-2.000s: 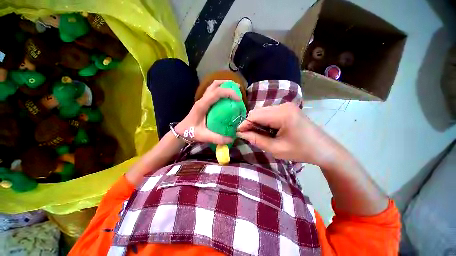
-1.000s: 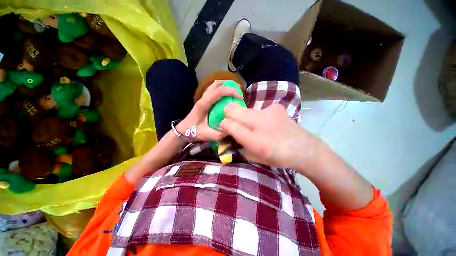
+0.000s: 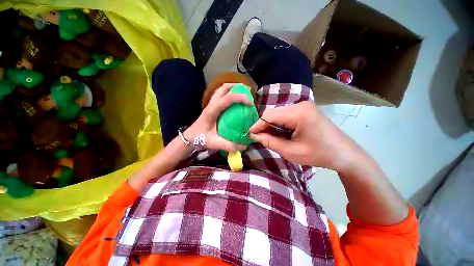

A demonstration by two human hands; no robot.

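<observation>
A plush toy with a bright green top lies over my lap. Its round brown base is beyond my left hand, and a yellow tip points toward my apron. My left hand grips the green part between thumb and fingers. My right hand is at the green part's right side, thumb and forefinger pinched together at the surface, where a small pale glint shows. The needle itself is too small to tell. A thin dark tool sticks out from my right hand's palm.
A large yellow sack with many green and brown toys stands open at left. An open cardboard box holding several round items is on the floor at upper right. A checked apron covers my lap. Grey sacks are at the lower right edge.
My right hand has drawn back a little from over the green top, uncovering it, with its fingertips now at the right side. My left hand keeps its hold.
</observation>
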